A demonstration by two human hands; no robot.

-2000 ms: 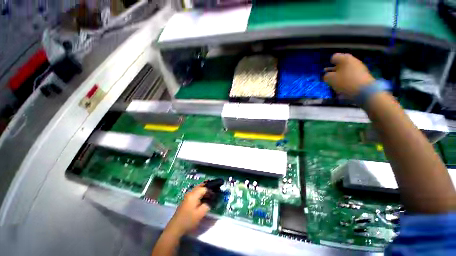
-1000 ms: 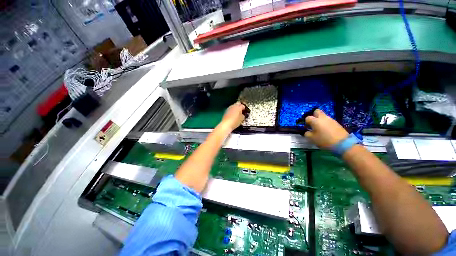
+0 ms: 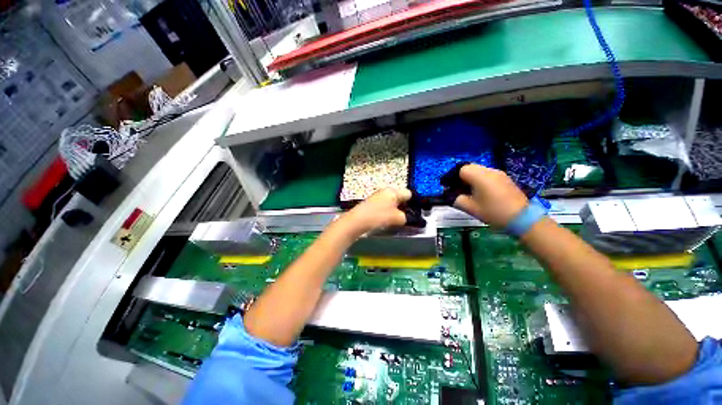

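My left hand (image 3: 384, 212), with black coverings on the fingertips, is at the front edge of the bin of cream components (image 3: 375, 162). My right hand (image 3: 487, 192), with black fingertip coverings and a light blue wrist band, is at the front of the bin of blue components (image 3: 450, 150). The fingertips of both hands point toward each other, a little apart. Whether either hand holds a small part cannot be told. Below lie green circuit boards (image 3: 317, 365) with a long heatsink (image 3: 376, 315) and a finned heatsink (image 3: 396, 244) above a yellow strip.
A shelf with a green mat (image 3: 475, 57) stands over the bins. Dark blue components (image 3: 524, 164) lie right of the blue bin, and grey components (image 3: 707, 154) far right. A blue coiled cord (image 3: 611, 67) hangs at the right. White cables (image 3: 99, 150) lie on the left bench.
My left hand has gone from the board up to the cream bin, then right and toward its front edge. My right hand has come from beyond the blue bin to its front. The view has shifted.
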